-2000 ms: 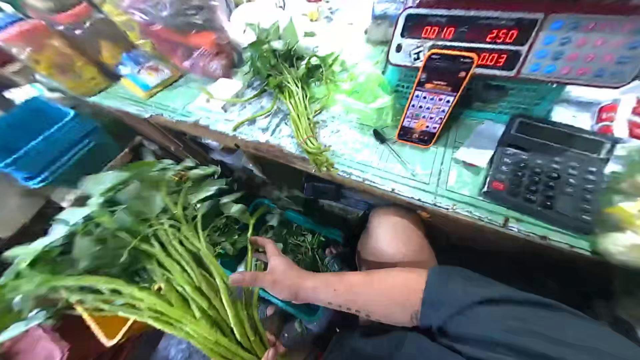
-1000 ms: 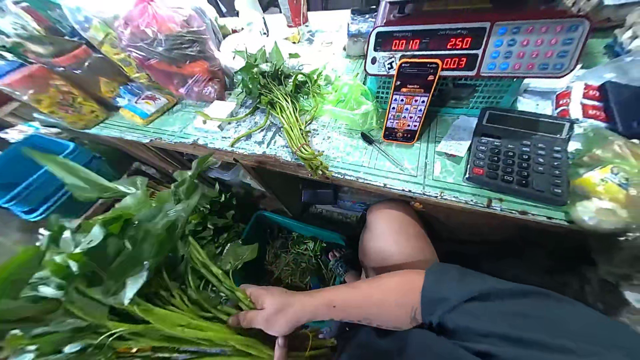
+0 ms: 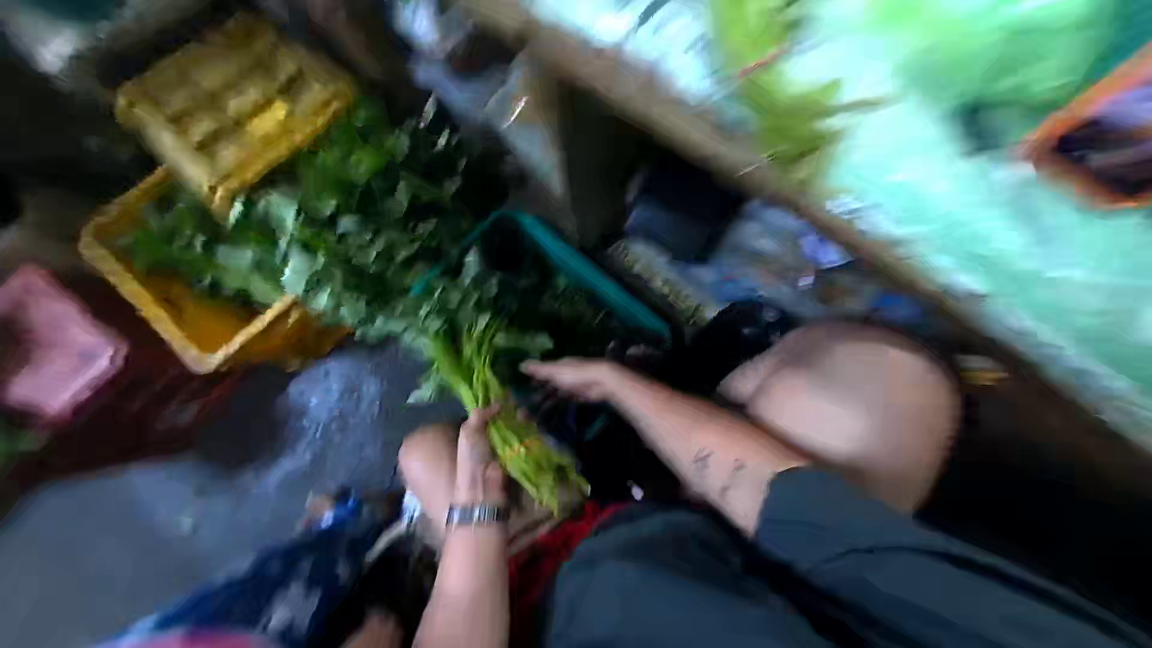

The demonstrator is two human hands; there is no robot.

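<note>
My left hand (image 3: 479, 459), with a metal-banded wristwatch on the wrist, grips a bunch of leafy green vegetable stems (image 3: 490, 387) low on the stalks. The cut ends point down and right, toward my lap, and the leaves spread up and left. Just right of the stems is my right hand (image 3: 576, 376), fingers extended and apart, with nothing visible in it. Behind it, a teal plastic basket (image 3: 585, 270) stands under more leaves. The frame is blurred, so fine detail is lost.
A yellow plastic crate (image 3: 202, 346) with leafy greens stands at the left, another yellow crate (image 3: 234, 108) above it. A pink container (image 3: 58, 346) is at the far left. The green-topped counter (image 3: 981, 261) edge runs diagonally at the right, with an orange-edged phone (image 3: 1102, 135) on it.
The view has swung down and left. The left hand with its watch now shows, holding the stems near the lap. The right hand, earlier at the long stems, is now apart from them.
</note>
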